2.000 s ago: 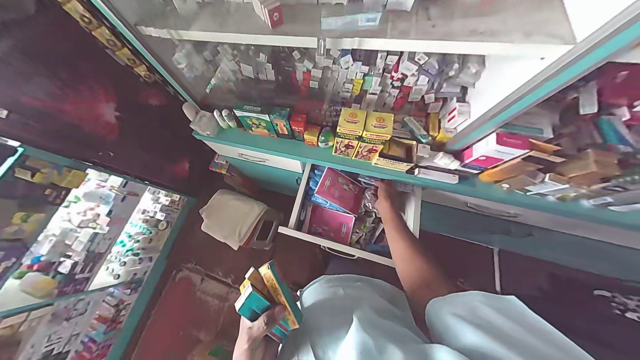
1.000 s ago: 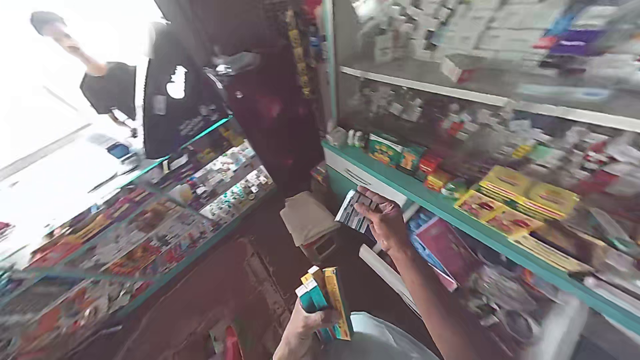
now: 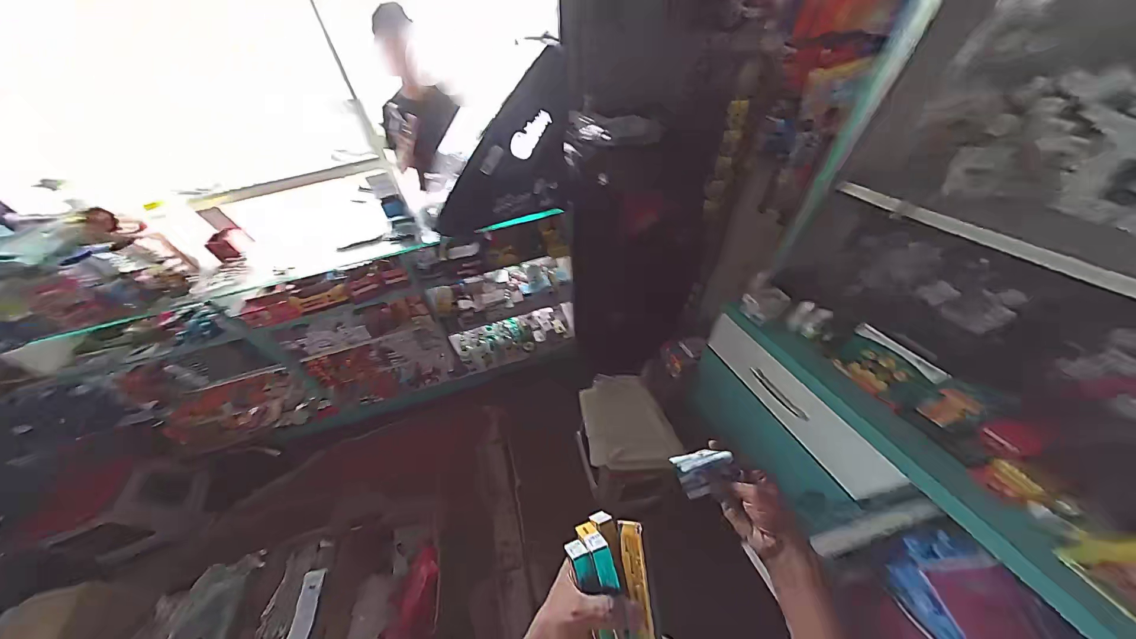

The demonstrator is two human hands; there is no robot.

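At the bottom centre, my left hand [image 3: 590, 612] grips several slim cartons [image 3: 599, 568], teal and yellow, standing upright in its fingers. To the right, my right hand [image 3: 754, 506] holds a small bundle of silvery-white packets [image 3: 704, 472], probably blister strips, at its fingertips; blur hides their detail. Below and right of that hand is the open drawer, with blue packs and a dark pink box [image 3: 985, 599] in it.
A stool with a beige cloth [image 3: 627, 422] stands ahead. Teal cabinets with a closed white drawer [image 3: 808, 404] line the right. Glass display counters [image 3: 355, 333] run along the left. A person [image 3: 417, 115] stands beyond them.
The view has swung left toward the counters. My right hand, inside the drawer two seconds ago, is now out of it with the packets. My left hand still holds the cartons.
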